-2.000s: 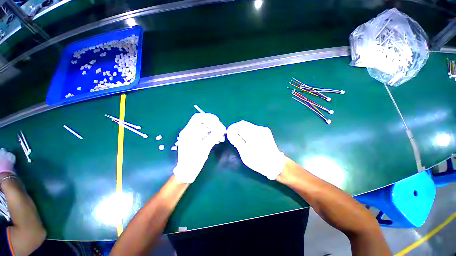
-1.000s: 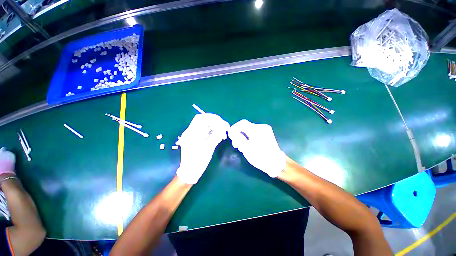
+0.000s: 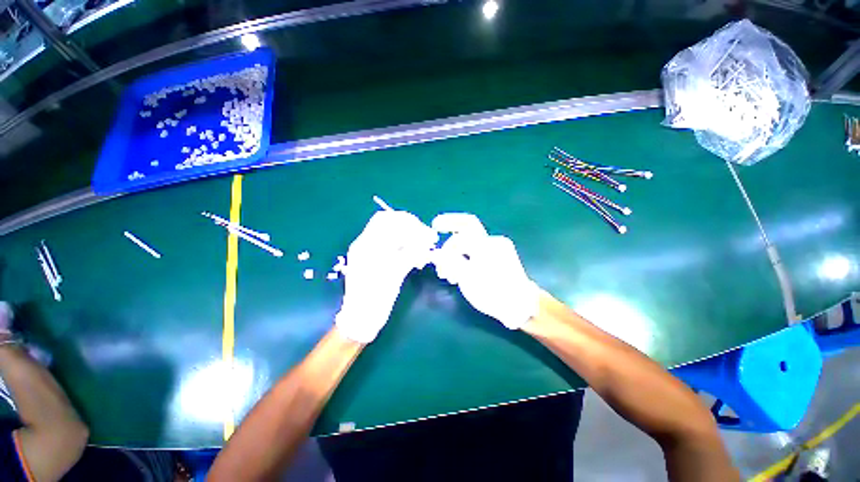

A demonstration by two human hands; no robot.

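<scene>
My left hand (image 3: 380, 273) and my right hand (image 3: 486, 273), in white gloves, meet at the fingertips over the green bench. Something tiny is between the fingertips, too small and washed out to name. A slim white sleeve (image 3: 382, 203) sticks out above my left hand; whether it is held or lies behind is unclear. Small white connector housings (image 3: 308, 274) lie just left of my left hand. Several wire harnesses (image 3: 589, 193) with white ends lie fanned out to the right. Sleeved harnesses (image 3: 247, 232) lie across the yellow line tape.
A blue parts tray (image 3: 141, 122) with white blocks stands back left. A clear plastic bag (image 3: 735, 89) of white pieces is back right by the metal rail (image 3: 471, 122). A single sleeve (image 3: 142, 244) and a neighbour's arm (image 3: 42, 395) are at left. A blue stool (image 3: 778, 377) stands right.
My right index finger has lifted and curls above the fingertip meeting point, and the right fingers have shifted slightly. The neighbour's hand at the left edge has moved down. The camera view has shifted slightly.
</scene>
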